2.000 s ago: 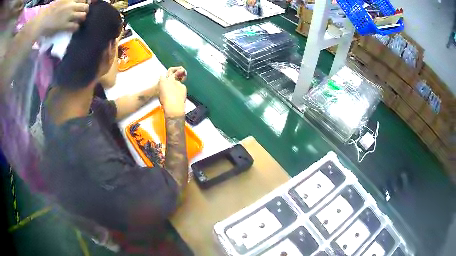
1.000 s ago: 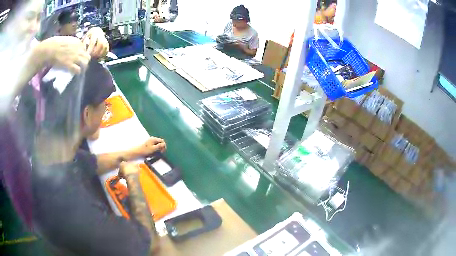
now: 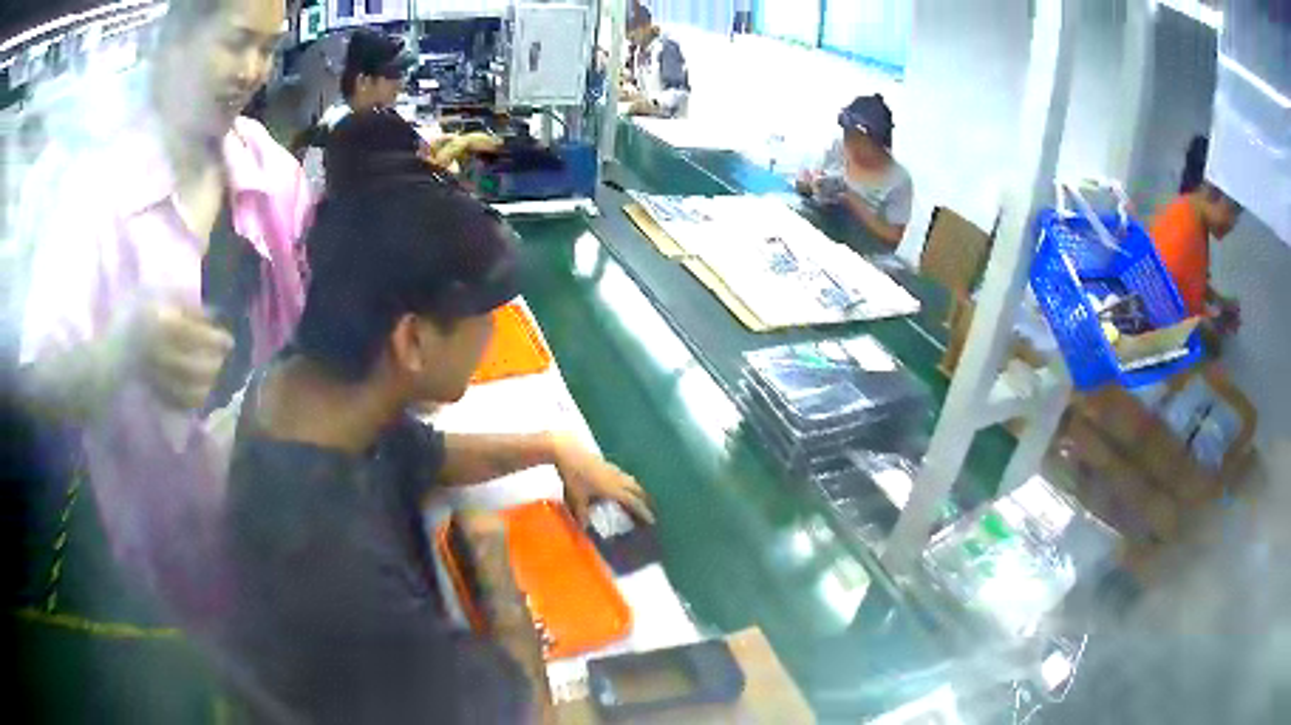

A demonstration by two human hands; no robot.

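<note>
Neither of my hands is in view. Nearest in front, a black open-centred frame pile (image 3: pixel 666 678) lies at the bottom edge, partly on the tan cardboard sheet (image 3: pixel 772 683). Beyond it, an orange parts tray (image 3: pixel 574 584) sits on a white work mat (image 3: pixel 654 606) before a seated worker in dark clothes. That worker's hand is on a black piece (image 3: pixel 627 547) beside the tray. A white edge, perhaps of the blister tray (image 3: pixel 917 711), just shows at the bottom edge.
A person in pink (image 3: pixel 269 213) stands at the left. Clear tray stacks (image 3: pixel 828 383) lie across the green bench. A white post (image 3: pixel 977 354) with a blue basket (image 3: pixel 1111 305) stands right. Other people sit farther back. The lower right is blurred.
The view has swung up and left. The filled blister tray has almost left the picture at the bottom. The person in pink has lowered their raised hands; the neighbour's hand has moved onto the black piece.
</note>
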